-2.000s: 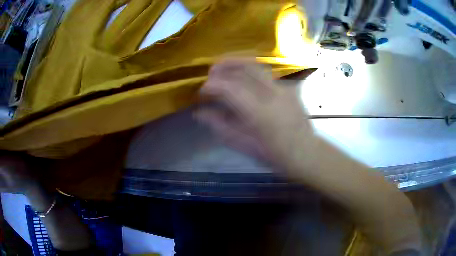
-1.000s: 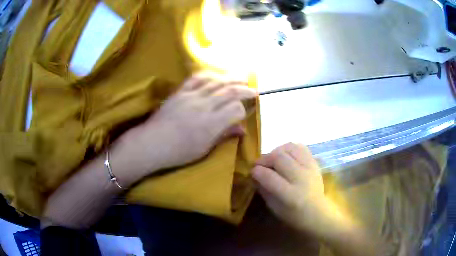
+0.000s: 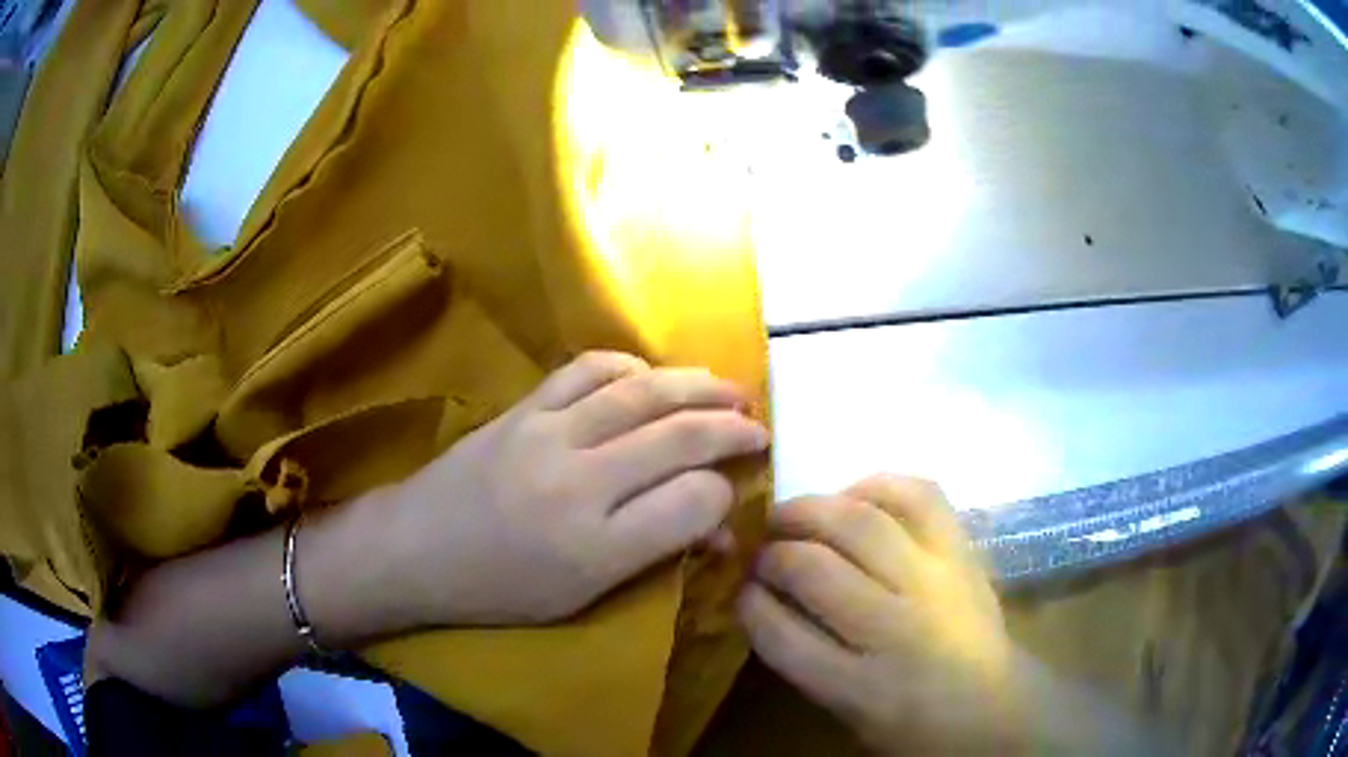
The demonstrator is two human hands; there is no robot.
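Note:
The mustard-yellow cloth (image 3: 488,178) spreads over the machine table left of the needle area, its right edge running straight from under the bright lamp toward me. My left hand (image 3: 591,488) lies flat on the cloth, fingertips pressing beside that edge. My right hand (image 3: 887,606) pinches the same edge lower down, at the table's front. The cloth hangs over the front edge below my hands. The sewing machine's metal head parts (image 3: 724,45) are at the top, and lamp glare hides where the cloth meets the presser foot.
A dark-grey round knob (image 3: 889,116) hangs right of the needle area. The pale machine bed (image 3: 1094,178) ends at a dark seam line with a small metal fitting (image 3: 1301,293). A measuring strip (image 3: 1124,518) follows the front edge. More yellow cloth (image 3: 1168,636) lies lower right. A blue basket (image 3: 62,683) shows lower left.
The cloth's right edge now runs flatter and straighter toward the machine. My left hand has slid down along it, and my right hand has moved slightly down, still at the edge.

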